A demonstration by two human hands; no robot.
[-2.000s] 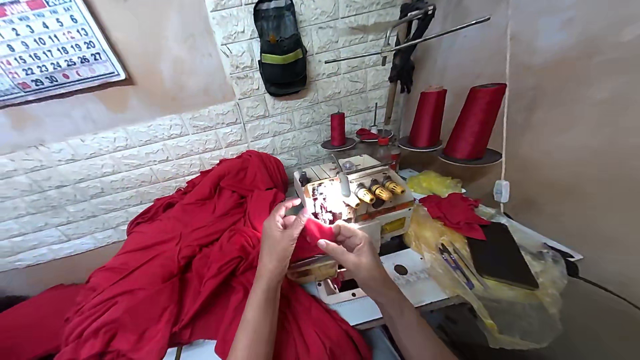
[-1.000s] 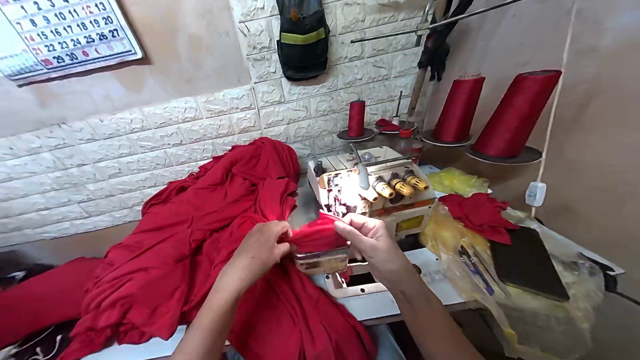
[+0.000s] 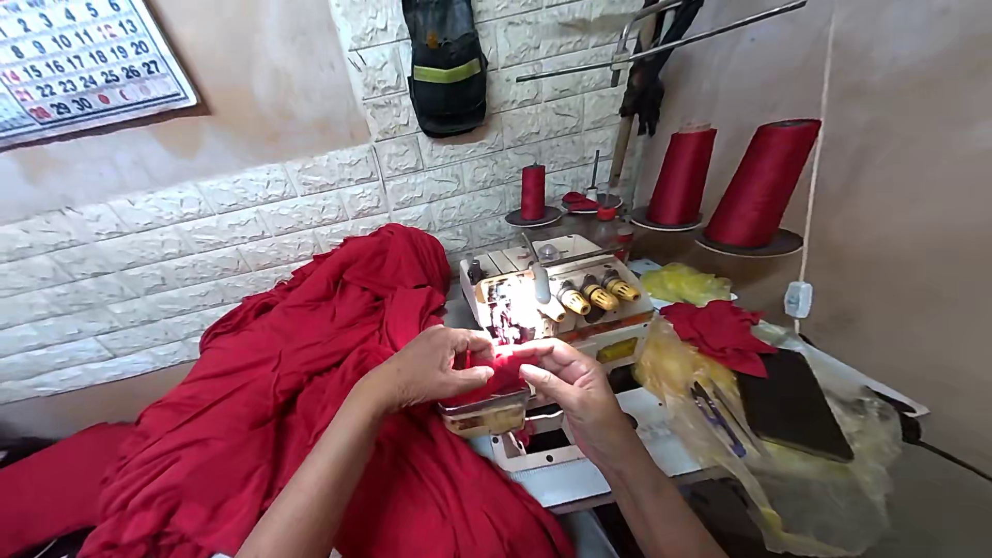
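A lit overlock sewing machine (image 3: 566, 302) stands in the middle, with yellow tension dials on its front. My left hand (image 3: 434, 364) pinches the edge of a small piece of red fabric (image 3: 496, 380) just in front of the needle area. From the other side, my right hand (image 3: 570, 380) grips the same piece between thumb and fingers. The needle and presser foot are lost in the lamp's glare. A large heap of red fabric (image 3: 310, 387) lies left of the machine and hangs down over the table's front.
Red thread cones (image 3: 763, 186) stand behind the machine at the right. Beside it, a clear plastic bag (image 3: 814, 496) lies near thread snips (image 3: 717, 418), a dark flat object (image 3: 794, 403) and a red scrap (image 3: 721, 333). A metal thread rod (image 3: 666, 46) crosses above.
Both hands have stayed on the red piece. A second ago it was stretched wider between them; now they are closer together at the machine's front.
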